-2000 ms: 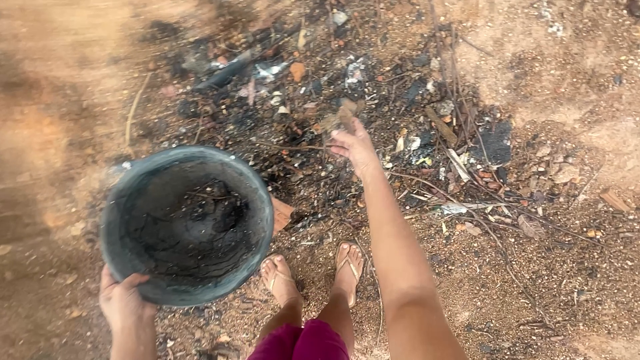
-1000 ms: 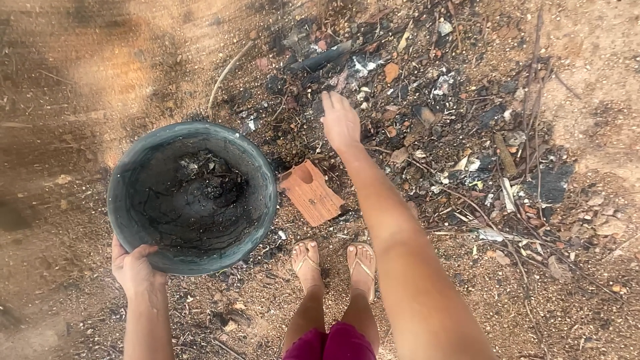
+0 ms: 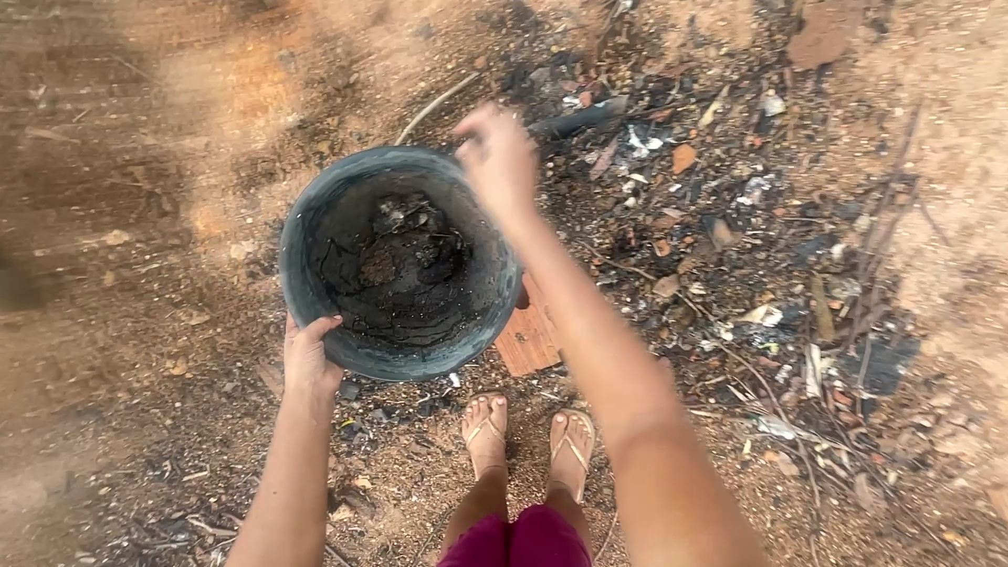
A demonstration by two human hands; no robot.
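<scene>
My left hand [image 3: 312, 356] grips the near left rim of a round dark basin [image 3: 492, 315], its thumb over the edge and its fingers hidden below. Inside the basin lie a brown clump [image 3: 379, 267], dark charred debris [image 3: 441, 256] and a greyish crumpled bit [image 3: 405, 211]. Blurred by motion, my right hand [image 3: 498, 157] is at the basin's far right rim; its fingers look bent, and whether anything is between them cannot be made out. A broken piece of orange clay brick or tile [image 3: 529, 339] shows on the ground, partly behind the basin and my right forearm.
Burnt litter, leaves and twigs [image 3: 772, 378] cover the ground on the right. A dark tube-like piece [image 3: 579, 120] lies beyond my right hand, near a pale curved stick [image 3: 437, 106]. My feet in flip-flops [image 3: 571, 453] stand just below the basin. Bare soil spreads left.
My right hand has moved from over the litter to the basin's far right rim. A brown clump now shows in the basin that was not visible there one second ago. My left hand keeps its grip.
</scene>
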